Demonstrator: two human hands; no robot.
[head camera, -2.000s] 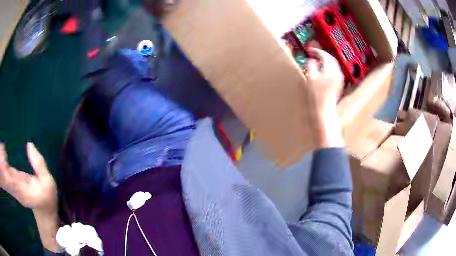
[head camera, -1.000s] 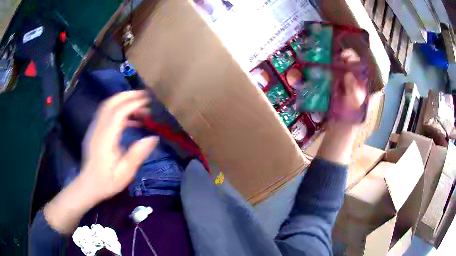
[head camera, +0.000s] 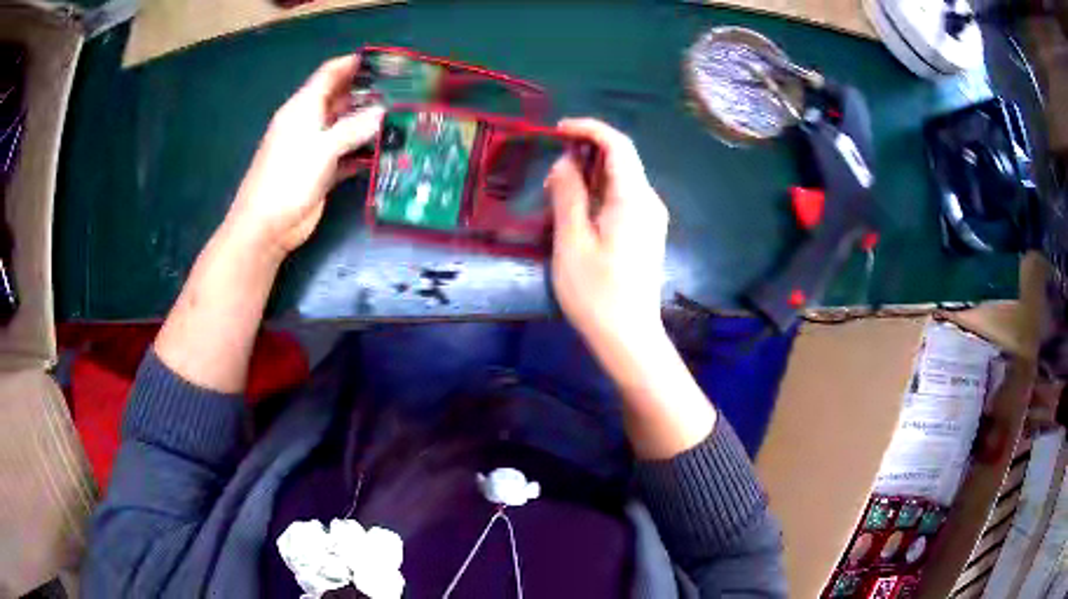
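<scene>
Two red housings with green circuit boards are held over the bench, one behind the other. The nearer housing (head camera: 424, 172) shows its board on the left and a round opening on the right. The farther housing (head camera: 404, 77) is partly hidden behind it. My left hand (head camera: 299, 152) grips the left ends, its fingers at the farther housing. My right hand (head camera: 609, 228) grips the right end of the nearer housing. The housings are slightly blurred.
A black soldering gun (head camera: 829, 193) with a red trigger lies right on the green bench (head camera: 621, 53). Its tip is over a round dish (head camera: 744, 84). A white round stand (head camera: 931, 33) and a black tray-like part (head camera: 981, 176) are beyond. A carton (head camera: 837, 398) with housings is lower right.
The view has swung from the carton to the bench. My right hand has brought housings out of the carton to above the bench. My left hand, empty before, now holds them too.
</scene>
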